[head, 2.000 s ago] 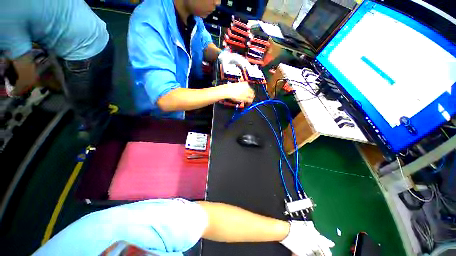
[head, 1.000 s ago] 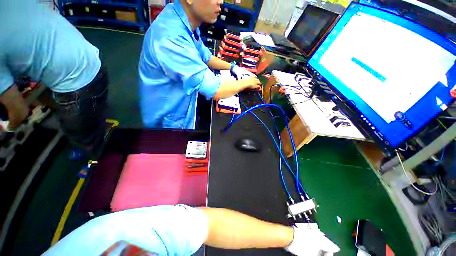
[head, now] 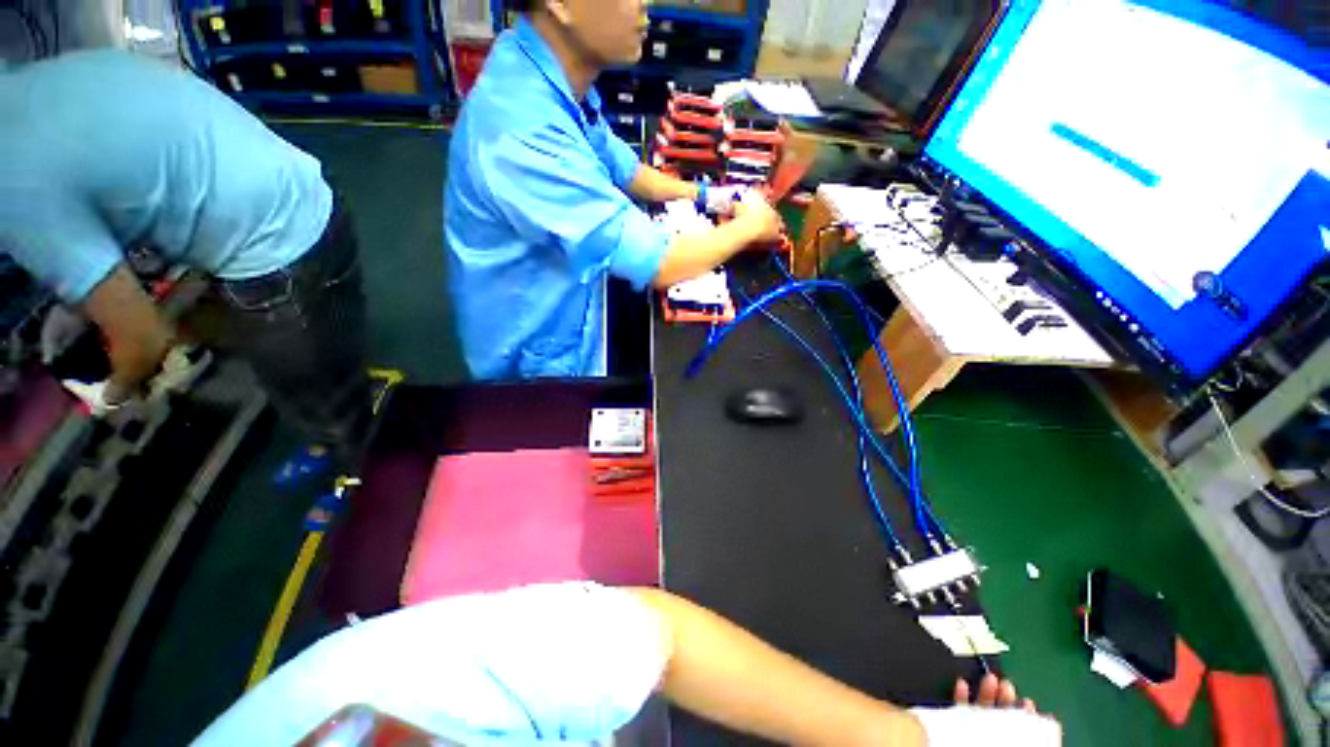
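My left hand (head: 995,718), in a white glove with bare fingertips, is at the lower right edge, partly cut off. Its fingers point up, just below a white tag (head: 963,633); what the palm holds, if anything, is hidden. A silvery signal splitter (head: 936,575) with blue cables (head: 872,438) lies above the tag. A glossy black set-top box (head: 1128,625) lies to the right, with orange-red pads (head: 1176,683) beside it. My right hand is not in view.
A mouse (head: 764,404) lies on the black mat (head: 744,511). A white box (head: 617,431) sits on orange-red pads in a dark tray with a pink sheet (head: 511,518). A coworker (head: 540,190) handles boxes beyond; another person bends at left. A monitor (head: 1138,161) stands upper right.
My left hand has moved right and down, off the splitter's lower edge, uncovering the white tag. The black box and orange-red pads now show more fully. The coworker's arms have shifted.
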